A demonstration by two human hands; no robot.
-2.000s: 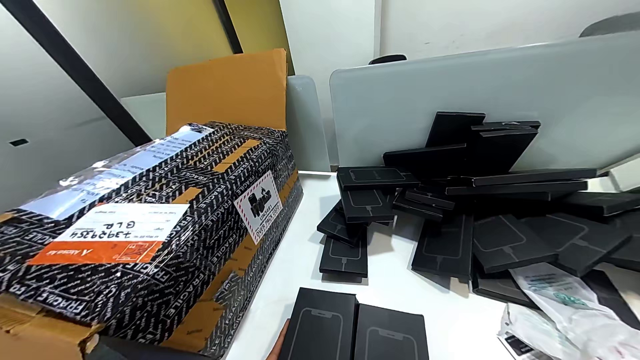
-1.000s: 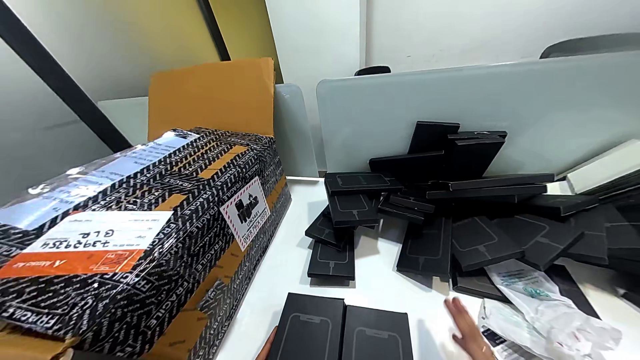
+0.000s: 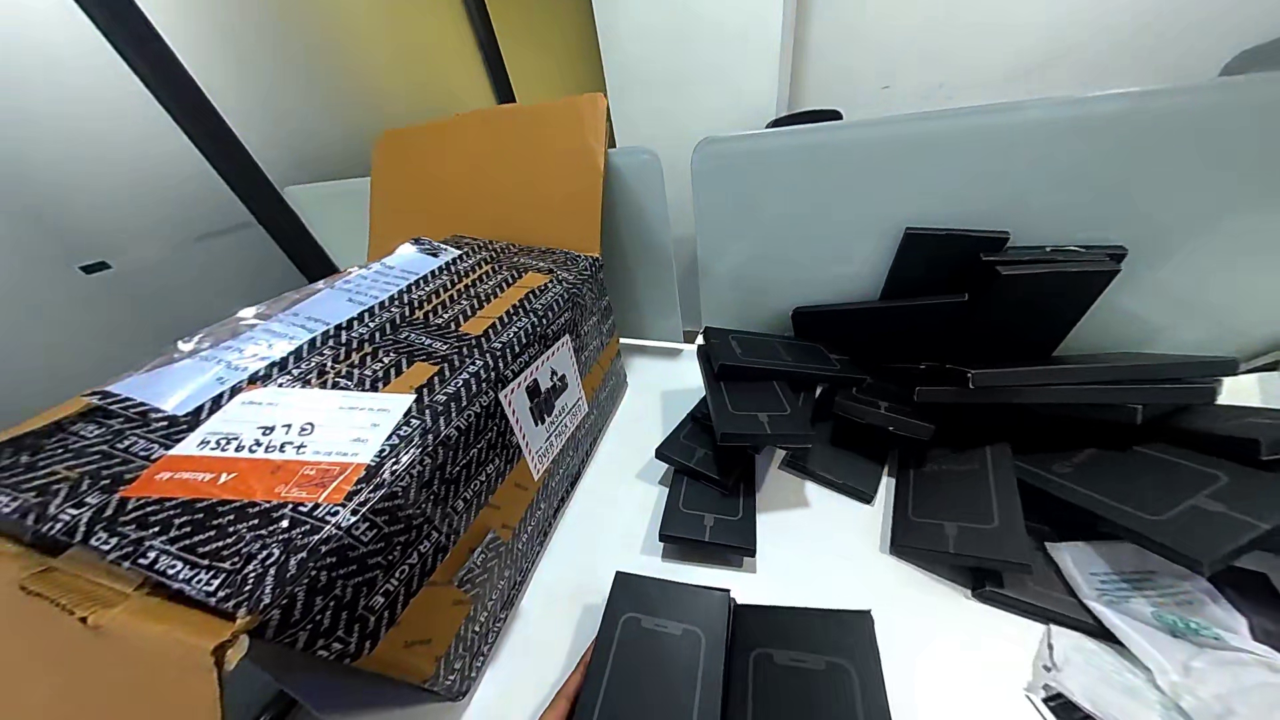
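Two flat black boxes with phone outlines lie side by side at the bottom centre: a left black box (image 3: 655,650) and a right black box (image 3: 805,665). Fingers of my left hand (image 3: 568,692) touch the outer edge of the left box; the rest of the hand is out of frame, and whether it grips the box is unclear. My right hand is not in view. Beyond the pair, a small stack of black boxes with cable outlines (image 3: 710,510) stands on the white table (image 3: 600,530).
A large carton (image 3: 480,400) wrapped in black printed tape, its cardboard flap (image 3: 490,180) raised, fills the left. More black boxes (image 3: 960,500) are heaped at right against a grey partition (image 3: 950,180). Clear plastic bags (image 3: 1170,620) lie at lower right.
My right hand, seen one second ago near the plastic bags with fingers spread, has gone out of view. The two boxes remain side by side by my left hand.
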